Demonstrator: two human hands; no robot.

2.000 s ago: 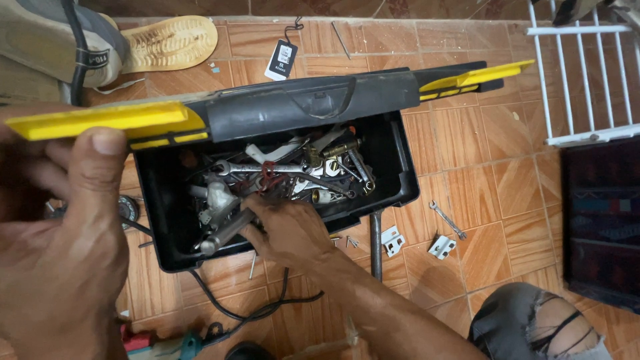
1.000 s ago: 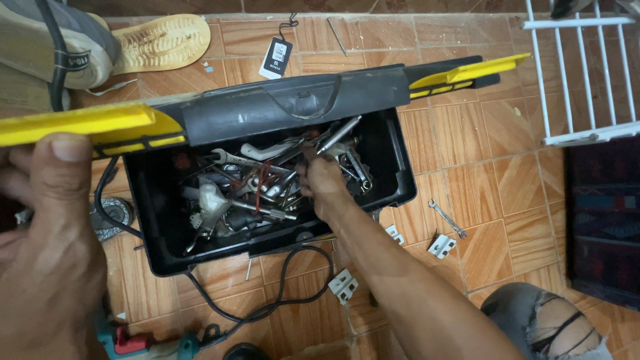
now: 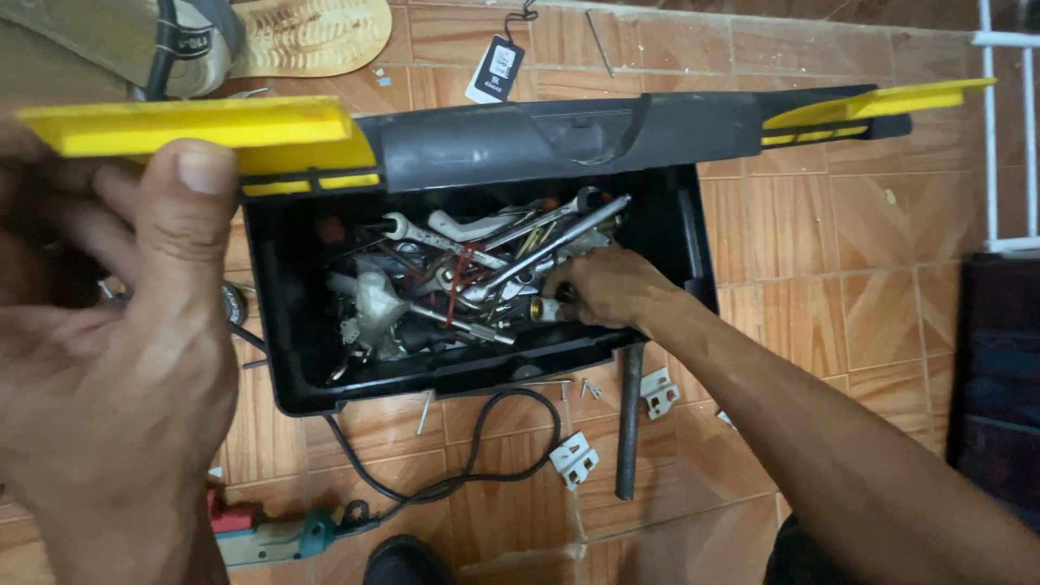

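Observation:
My left hand (image 3: 162, 268) grips the yellow edge of the toolbox lid (image 3: 520, 142), which is raised along the far side of the black plastic toolbox (image 3: 487, 382). Inside the box lies a jumble of metal tools: an open-ended wrench (image 3: 443, 240), a long chrome bar (image 3: 552, 248), a red cord (image 3: 463, 280) and a clear plastic bag (image 3: 374, 305). Toward the right end of the box, my right hand (image 3: 613, 288) reaches in with its fingers bent down among the tools, beside a brass-lined fitting (image 3: 546, 309). Its fingertips are hidden, so whether it grips something cannot be told.
On the tiled floor near the box lie white metal brackets (image 3: 575, 461), a dark pipe or handle (image 3: 630, 422), small screws (image 3: 591, 389), a looped black cable (image 3: 479, 455) and a teal power tool (image 3: 276, 540). A shoe sole (image 3: 313, 36) and a tag (image 3: 494, 69) lie beyond; a white rack (image 3: 990, 146) stands right.
My right hand has moved from the left part of the box to its right end. The chrome bar has shifted among the tools. My left hand has stayed on the lid.

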